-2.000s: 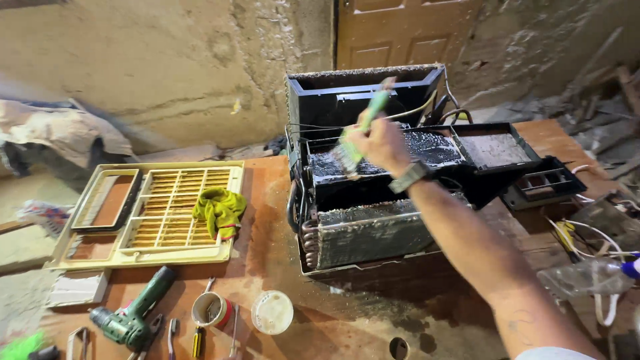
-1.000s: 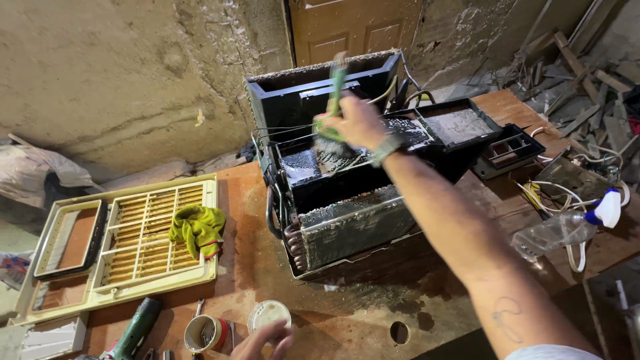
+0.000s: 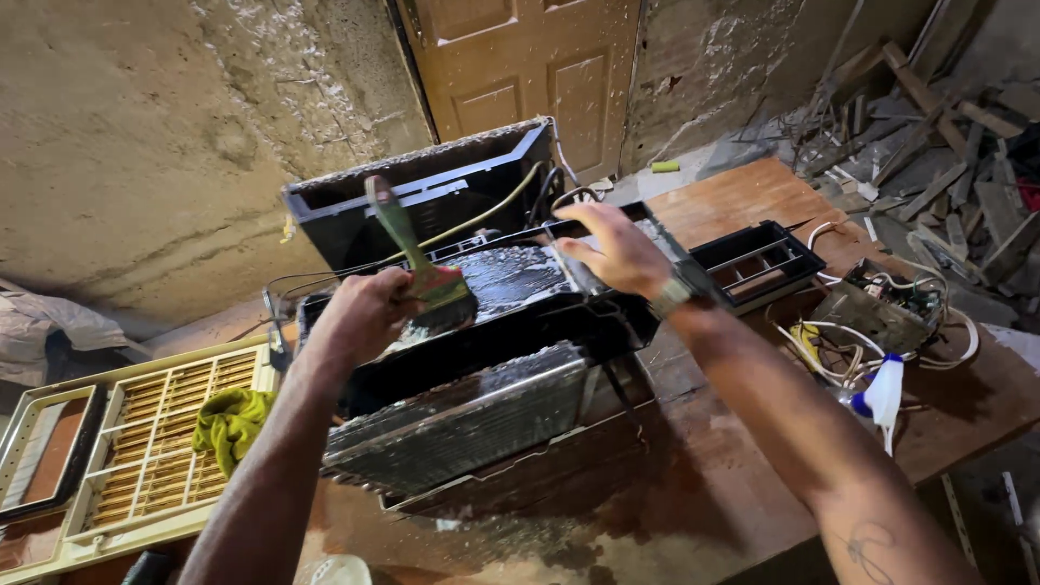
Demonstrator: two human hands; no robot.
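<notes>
A wide paintbrush (image 3: 414, 260) with a green handle is gripped near its ferrule by my left hand (image 3: 370, 309), its handle pointing up and its dark bristles low over the wet, foamy panel (image 3: 508, 280) of a dismantled air conditioner. My right hand (image 3: 613, 252), with a watch on the wrist, is spread at the right end of that panel; whether it touches the housing is unclear. In front stands a finned heat-exchanger coil (image 3: 471, 418) with residue along its top edge. Behind rises a black metal casing (image 3: 422, 211), with a yellowish cable beside it.
A cream front grille (image 3: 166, 435) with a yellow-green cloth (image 3: 231, 426) lies at left. To the right are a black plastic frame (image 3: 756, 264), a wired circuit unit (image 3: 881, 305) and a spray bottle (image 3: 881, 398). A round tub (image 3: 337, 571) stands at the near edge.
The brush has passed from my right hand to my left, which was empty near the tub one second ago. My right hand has let go of it. The view has moved closer to the unit.
</notes>
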